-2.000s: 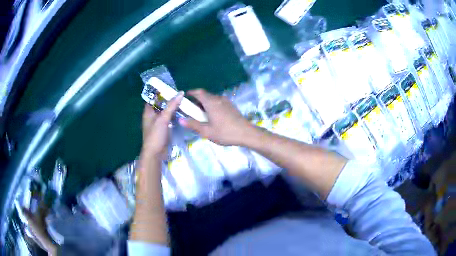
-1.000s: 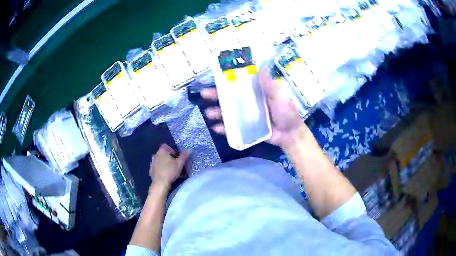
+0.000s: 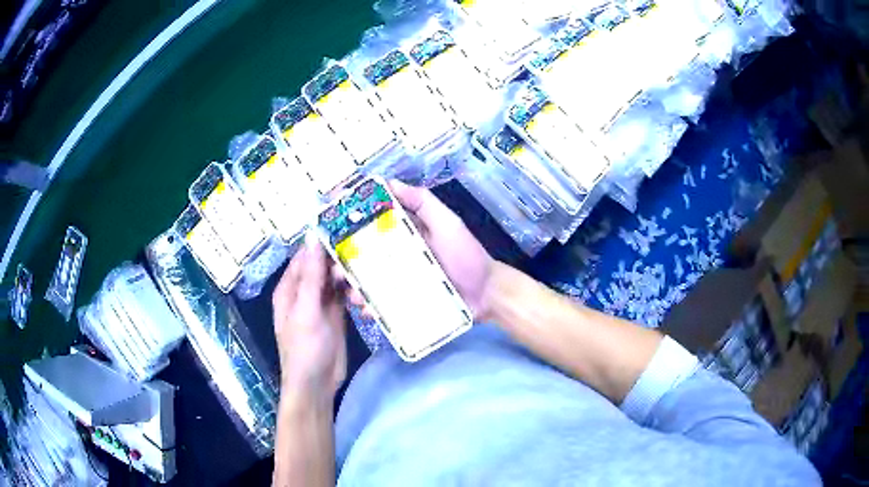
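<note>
An open shell (image 3: 405, 281) with a white battery face, yellow strip and green circuit board is held in front of my body, board end pointing up and left. My right hand (image 3: 457, 247) grips its right side near the board end. My left hand (image 3: 313, 309) is at its left side, fingers touching the edge and partly hidden behind it. Several similar open shells (image 3: 348, 114) lie in a slanting row beyond my hands, on clear plastic bags. More shells (image 3: 557, 143) lie stacked at the right.
A pale grey box with green and red buttons (image 3: 119, 409) stands at the lower left, near bagged white pieces (image 3: 133, 319) and a long plastic-wrapped item (image 3: 214, 342). A green belt (image 3: 124, 181) runs beyond. White scraps litter the blue floor (image 3: 657, 247) near brown cartons (image 3: 781, 276).
The shell has moved left and now tilts, its board end to the upper left. My left hand has risen from the bubble-textured sheet to the shell. The view has shifted slightly.
</note>
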